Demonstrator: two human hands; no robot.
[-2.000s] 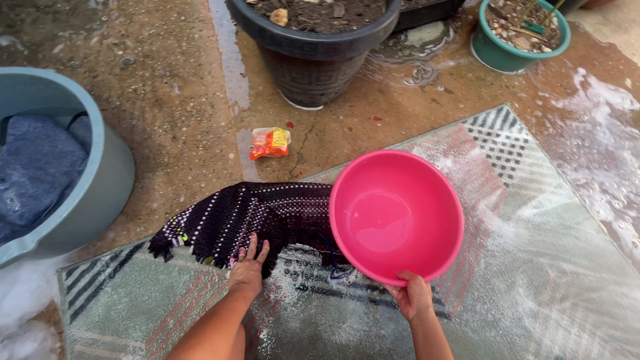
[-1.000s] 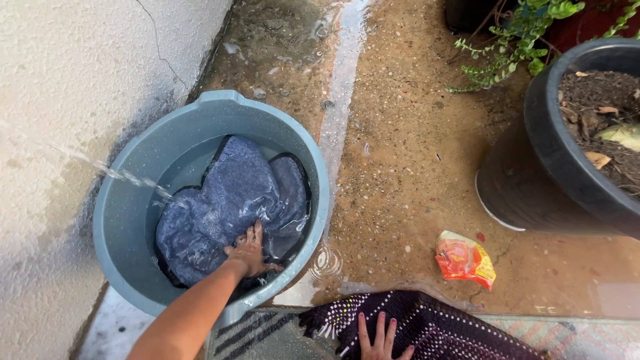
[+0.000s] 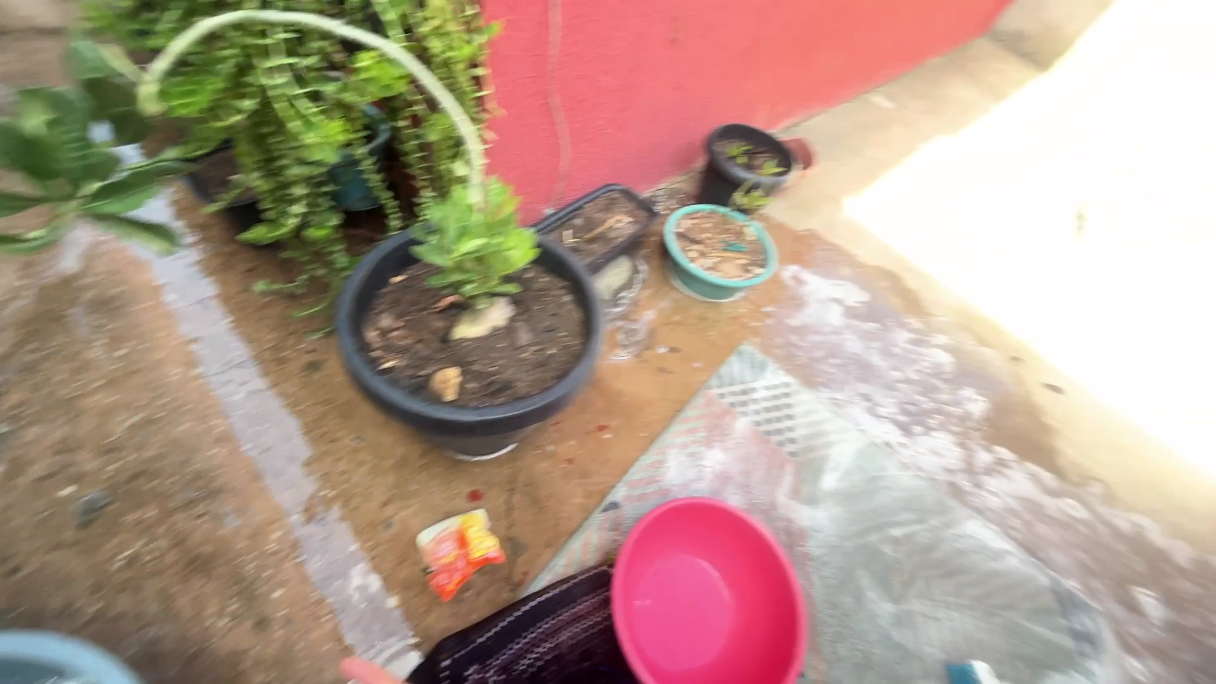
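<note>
A bright pink plastic basin (image 3: 708, 594), with no hand on its visible part, sits at the lower middle on the wet patterned mat (image 3: 883, 532). Left of it, and partly hidden by it, lies a dark woven cloth with pale dotted stripes (image 3: 541, 627). One blurred fingertip shows at the bottom edge near the cloth's left end; which hand it belongs to, and whether it touches the cloth, I cannot tell. The rest of both hands is out of frame. The rim of the blue-grey tub (image 3: 62, 655) shows at the bottom left corner.
A large black plant pot (image 3: 465, 418) stands beyond an orange and yellow packet (image 3: 460, 551). Farther back are a teal pot (image 3: 719, 285), a small black pot (image 3: 741, 180), a rectangular planter (image 3: 608, 228) and a red wall (image 3: 722, 66). A small blue-and-white object (image 3: 969, 673) is at the bottom right.
One second ago one hand was on the wet blue fabric in the tub and the other on the dark cloth; now only a fingertip shows. The view has swung right and up.
</note>
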